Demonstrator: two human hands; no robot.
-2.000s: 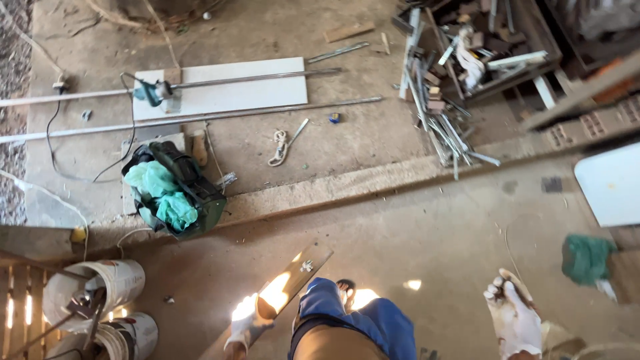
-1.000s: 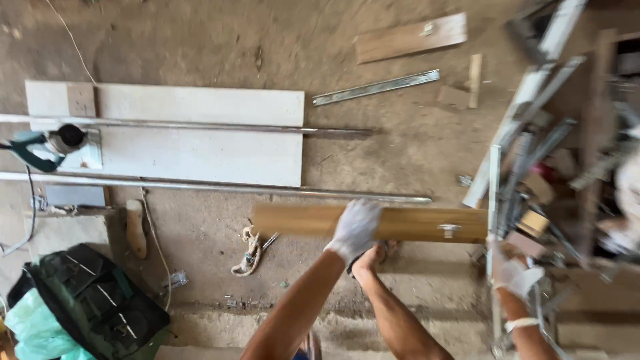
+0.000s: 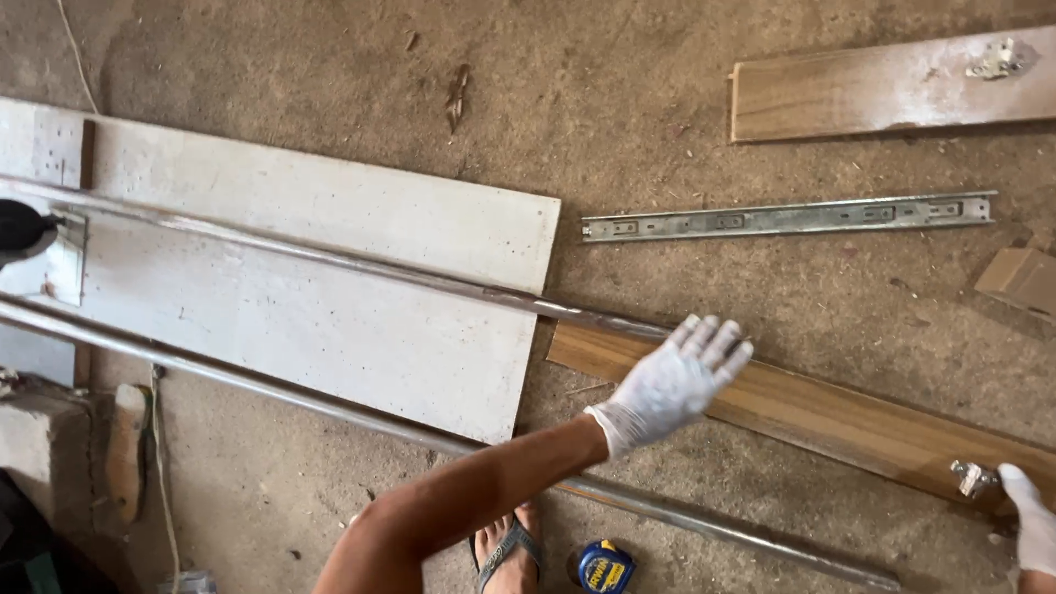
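My left hand (image 3: 681, 379), in a thin white glove, is palm down with fingers extended over the right end of a metal pipe (image 3: 396, 272) and the wooden board (image 3: 825, 417). Nothing is gripped in it that I can see. The board's left end lies under or beside the pipe end, close to the white panel (image 3: 330, 330). A metal hinge (image 3: 973, 478) is fixed near the board's right part. Beside that hinge my right hand (image 3: 1033, 524), also gloved, has its thumb on the board's edge; its other fingers are hidden. A second metal pipe (image 3: 676, 503) runs nearer to me.
Further off lie a metal drawer slide (image 3: 784, 219) and another wooden board with a hinge (image 3: 825, 91). A blue tape measure (image 3: 605, 568) is beside my sandalled foot (image 3: 507, 549). A power tool's dark part (image 3: 23, 229), a concrete block (image 3: 41, 441) and a cable (image 3: 165, 487) are at left.
The hinged board, held across the floor near the metal pieces one second ago, now has its left end at the pipe's end by the white panel. The view is closer and has turned.
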